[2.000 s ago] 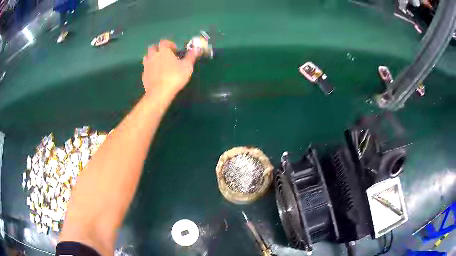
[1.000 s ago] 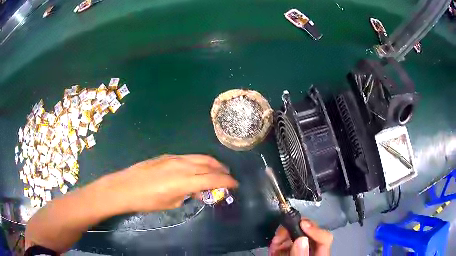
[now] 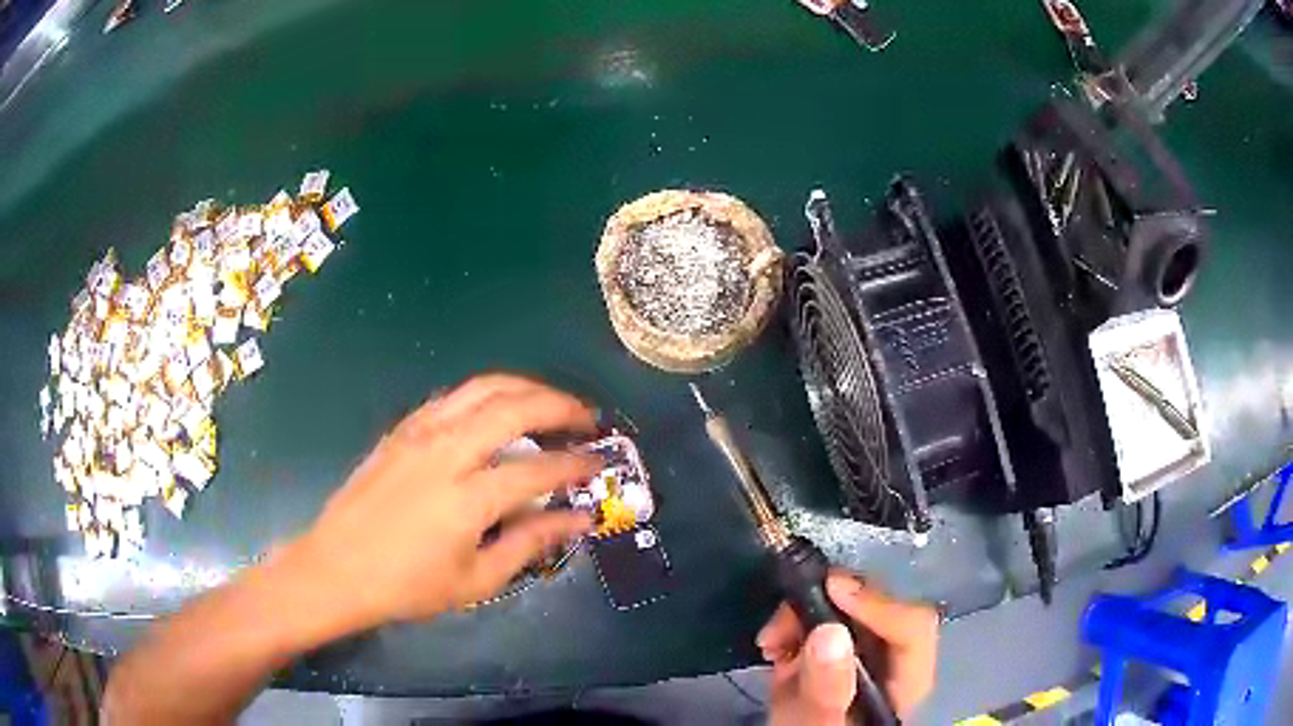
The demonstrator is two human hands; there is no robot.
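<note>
A small device circuit board [image 3: 620, 496] with a pale rounded rim and an orange-yellow patch lies near the bench's near edge. A flat black panel [image 3: 634, 570] with a tiny white label joins its near side. My left hand [image 3: 461, 496] covers the board's left part, its fingers holding it; the fingertips are partly hidden. A thin wire shows by the left hand. My right hand [image 3: 858, 650], cut off by the bottom edge, holds a soldering iron [image 3: 752, 482] like a pen, its tip right of the board, apart from it, below the bowl.
A crusty tan bowl [image 3: 610, 270] of silvery granules stands beyond the board. Right of it are a black fan [image 3: 908, 369], a black stand [image 3: 1106, 213] and a pale tray [image 3: 1151, 404]. A pile of small white-and-yellow squares [image 3: 170, 369] lies left. Blue stools [image 3: 1177, 638] stand beyond the edge.
My left hand came back from the far side with the board to the near edge. My right hand came into view with the soldering iron, whose tip has since moved left.
</note>
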